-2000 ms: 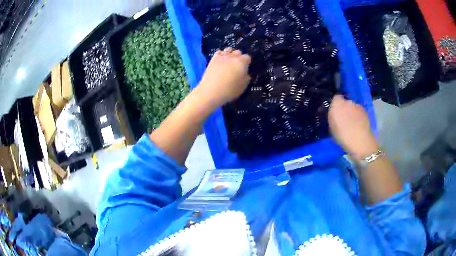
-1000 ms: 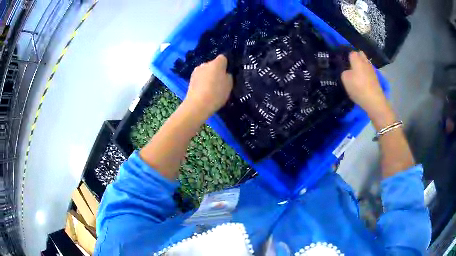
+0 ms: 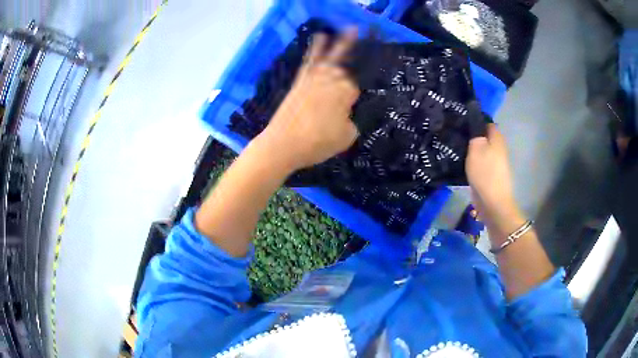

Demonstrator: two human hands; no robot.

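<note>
A shallow black bin (image 3: 458,59) filled with black components with short silver leads is over the blue crate (image 3: 234,80), which holds more of the same components. My right hand (image 3: 487,164) grips the bin's right edge; its fingertips are dark or hidden against the bin. My left hand (image 3: 318,112) is over the left part of the bin, fingers apart and pointing away from me. Its fingertips are blurred against the dark parts, and I see nothing clearly held in it. The bin's left edge is hidden by my left hand and forearm.
A bin of green components (image 3: 297,234) is below the crate, partly under my left forearm. A black bin (image 3: 518,42) with pale and silver parts is at the upper right. Metal racks (image 3: 28,140) and a yellow-black floor line (image 3: 87,136) are at the left.
My left hand has moved off the bin's left side and over the components, its fingers now spread. The bin has turned and its near edge is more level. The view has shifted.
</note>
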